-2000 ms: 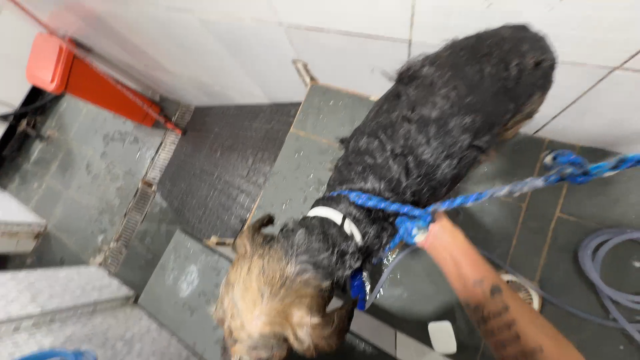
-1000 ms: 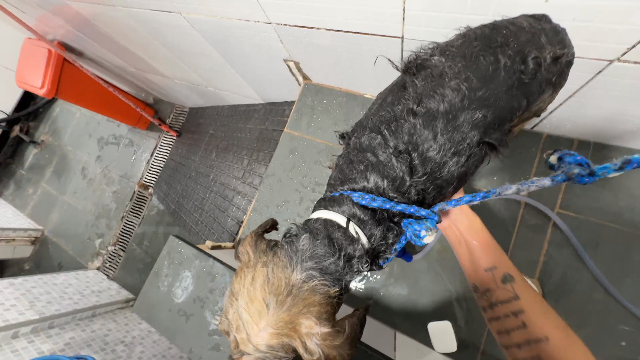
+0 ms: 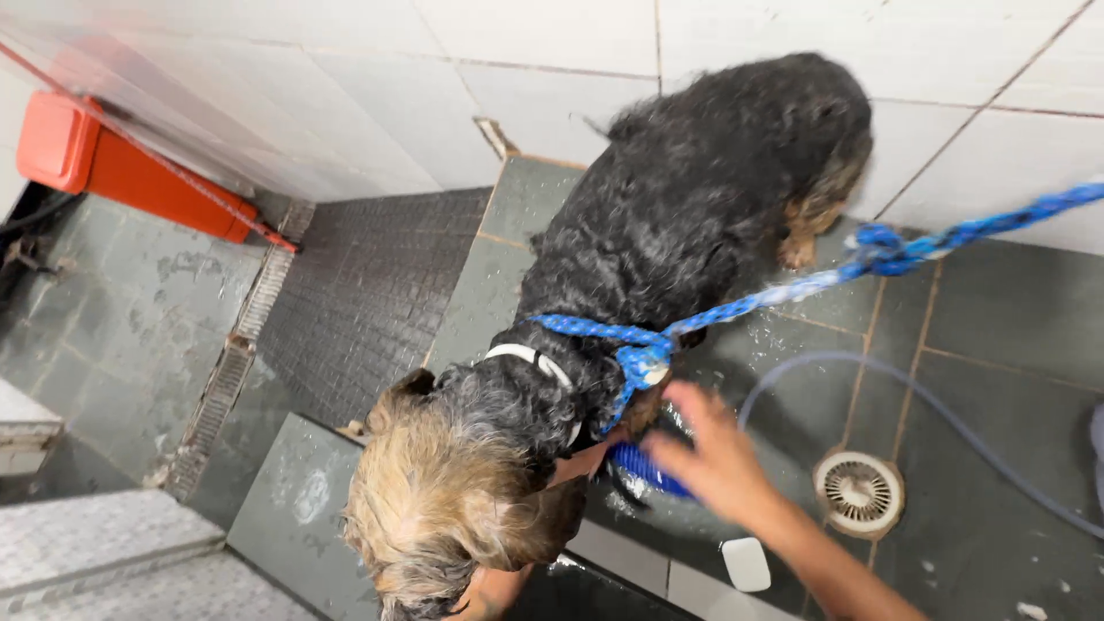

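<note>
A wet black dog (image 3: pixel 655 198) with a tan head stands on the grey tiled surface, wearing a white collar (image 3: pixel 530 358) and a blue rope lead (image 3: pixel 750 302) that runs up to the right. My right hand (image 3: pixel 711 453) is beside its chest with fingers apart and nothing held. It is close to a ribbed blue object (image 3: pixel 651 470), partly hidden below the chest. My left hand (image 3: pixel 582 466) reaches beneath the dog's head and touches the neck area; its fingers are mostly hidden, so its grip is unclear.
A white drain cover (image 3: pixel 858 494), grey hose (image 3: pixel 914 388) and white flat piece (image 3: pixel 746 565) lie on the right. White tiled wall (image 3: pixel 552 103) borders the dog. A dark ramp (image 3: pixel 379 293), floor grate (image 3: pixel 216 405) and orange bin (image 3: pixel 129 172) are leftward.
My right hand has come out from beneath the dog's chest, and its fingers are spread. My left hand and forearm now show under the head. The dog remains standing.
</note>
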